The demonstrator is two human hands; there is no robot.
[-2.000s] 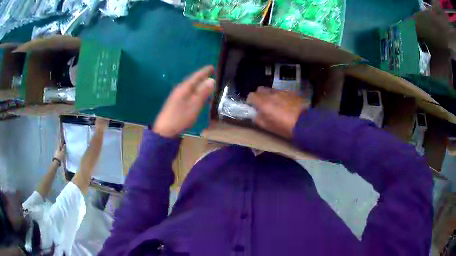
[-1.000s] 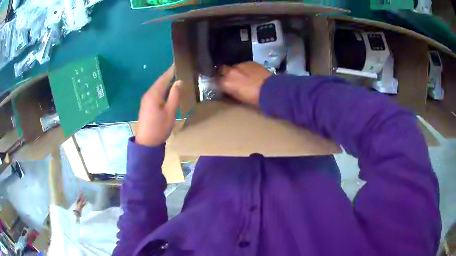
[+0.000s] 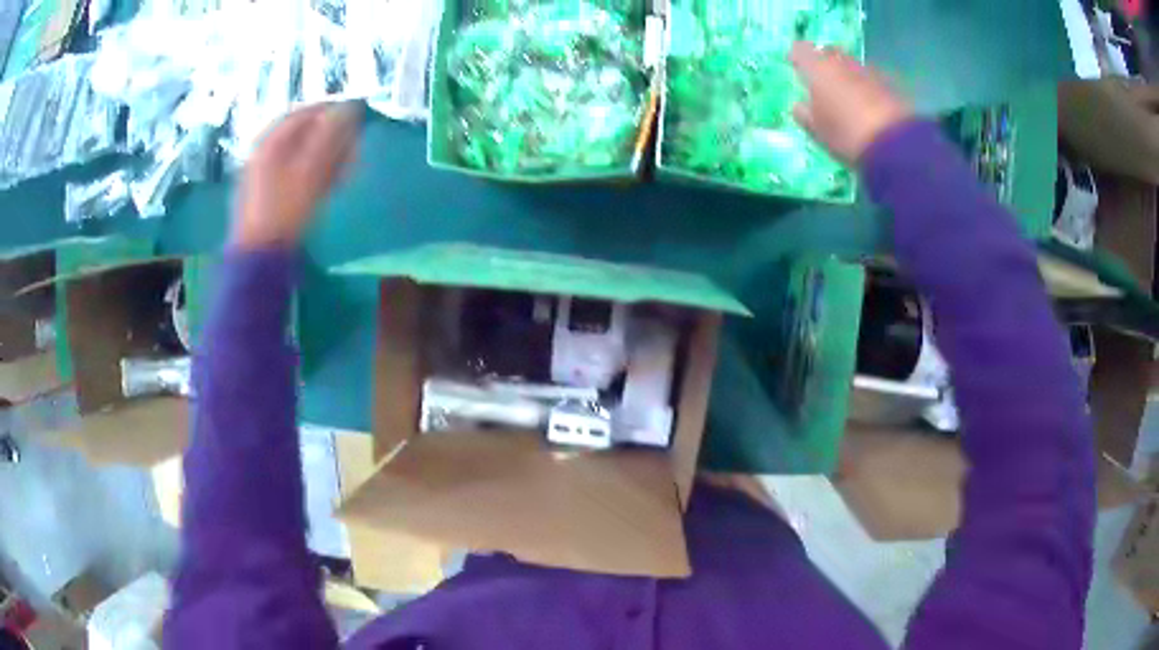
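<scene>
An open retail box (image 3: 521, 502), brown inside with a green back flap, sits in front of me. A white main unit (image 3: 587, 345) with a small black panel is in it, with a bagged white accessory (image 3: 489, 404) along the near side. My right hand (image 3: 845, 104) is over the right accessory bin (image 3: 759, 187), full of green packets (image 3: 731, 95); its fingertips are at the packets, and a hold cannot be made out. My left hand (image 3: 295, 172) is blurred, at the near edge of the pile of bagged white accessories (image 3: 254, 64); its grip is unclear.
Another bin (image 3: 534, 169) of green packets stands left of the right one. Open retail boxes stand at the left (image 3: 121, 425) and right (image 3: 896, 483) on the green table (image 3: 381, 191). Brown cardboard (image 3: 388, 559) shows below the table edge over a grey floor.
Both hands have left the box and reached forward, the right to the green packets, the left to the bagged pile. The white accessory now shows uncovered in the box. The view has shifted.
</scene>
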